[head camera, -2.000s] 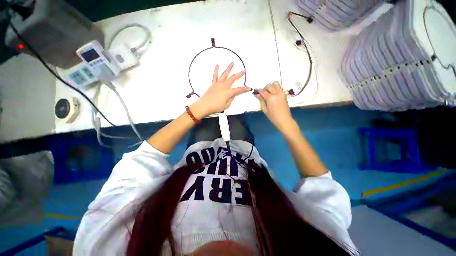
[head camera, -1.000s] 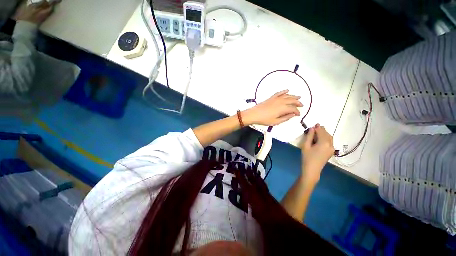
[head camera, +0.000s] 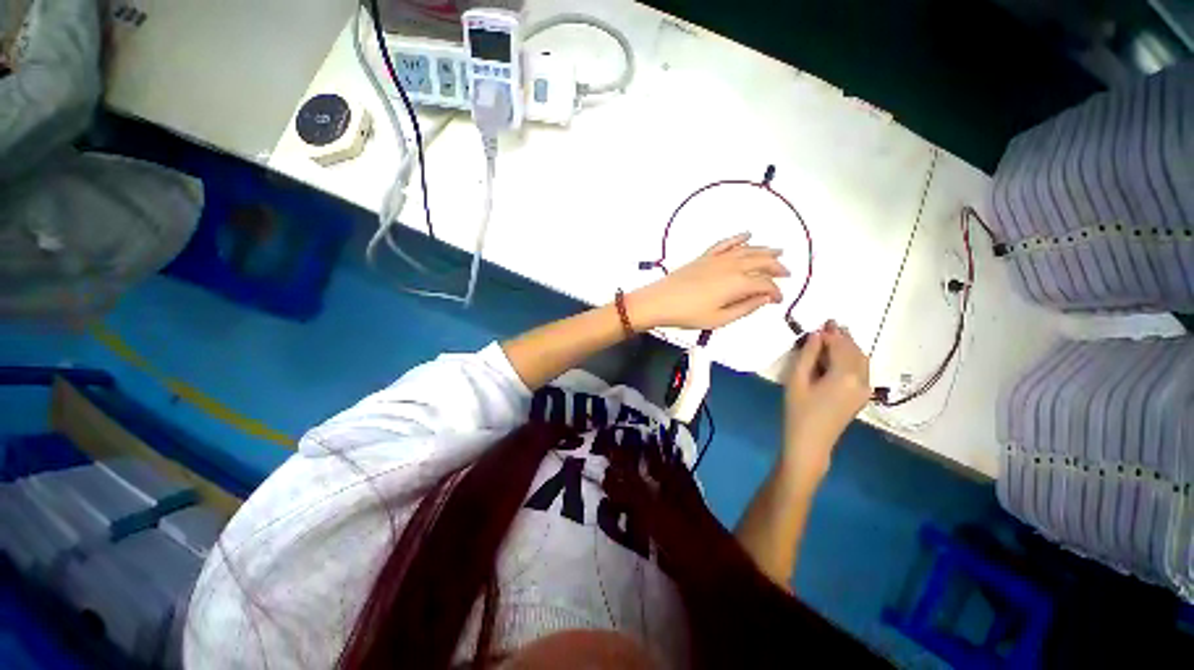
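A thin dark-red ring lead (head camera: 809, 242) lies in a circle on the white surface, with small black connectors along it. My left hand (head camera: 724, 283) lies palm down with fingers spread across the lower part of the ring and covers some of it. My right hand (head camera: 830, 380) pinches a small black connector (head camera: 801, 339) at the ring's lower right end; the fingers hide part of it. Another red and black wire lead (head camera: 966, 301) with black ends lies curved to the right of my right hand.
A power meter (head camera: 492, 55) and a power strip (head camera: 426, 72) with looped cables are at upper left, near a round black dial (head camera: 324, 121). Striped panel stacks (head camera: 1106, 432) stand at right. A white tool (head camera: 695, 390) with a red-lit black disc is at the bench's near edge.
The view has swung, so the bench now runs diagonally and the ring sits farther right. Both hands keep nearly the same places on the ring.
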